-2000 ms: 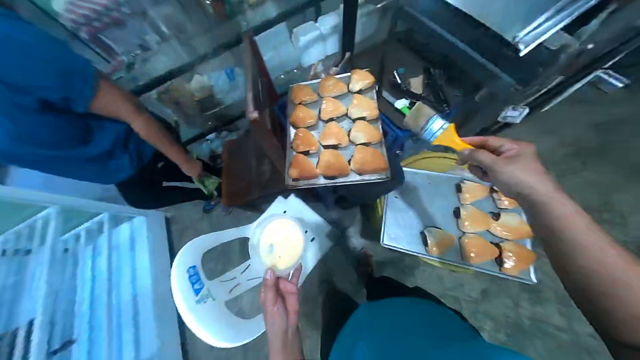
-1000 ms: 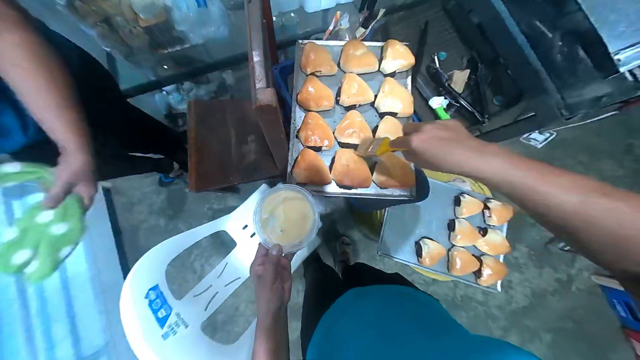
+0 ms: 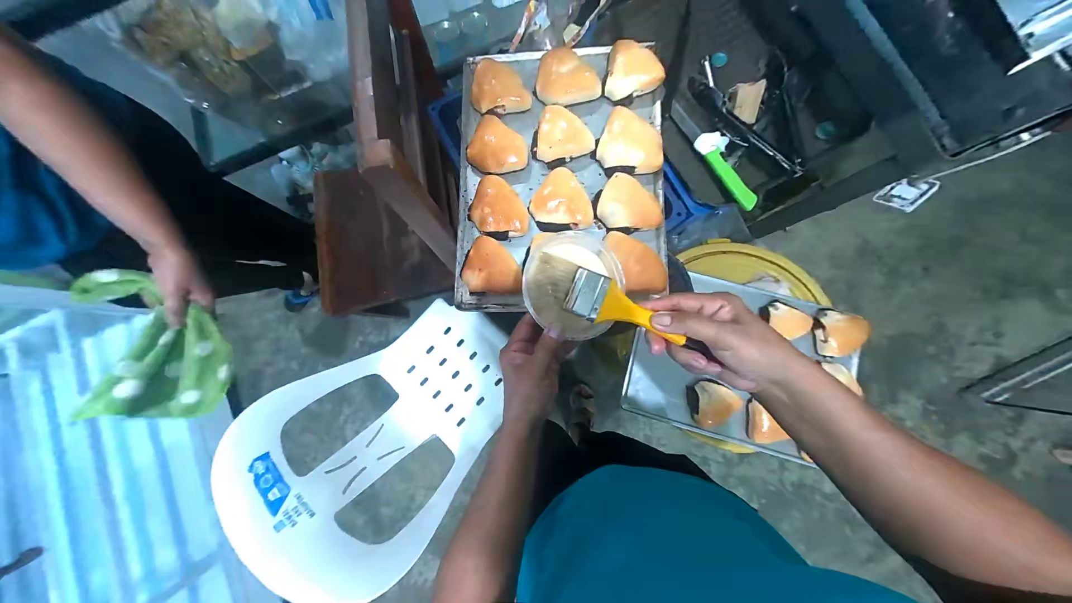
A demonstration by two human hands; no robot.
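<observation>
My left hand point(image 3: 532, 368) grips a clear round plastic tub point(image 3: 615, 264) of pale liquid, held over the near edge of a metal baking tray point(image 3: 462, 251). My right hand point(image 3: 712, 335) is closed on a yellow-handled flat brush point(image 3: 615, 303), whose bristles are at the tub's opening. Glossy golden buns point(image 3: 561, 201) with dark undersides sit in rows on that tray; the tub partly covers one in the nearest row. Below my right forearm, a second metal tray point(image 3: 657, 377) holds several more buns point(image 3: 716, 404), some hidden by the arm.
A white plastic chair point(image 3: 251, 469) stands at the left, near a brown wooden chair point(image 3: 368, 243). Another person's hand point(image 3: 177, 280) holds a green dotted cloth or bag point(image 3: 172, 368). A yellow round lid or container point(image 3: 754, 261) lies under the second tray. A green-handled tool point(image 3: 730, 176) lies at the upper right.
The brush has moved from a bun in the nearest row to the tub. The tub has moved from above the white chair to over the tray's near edge.
</observation>
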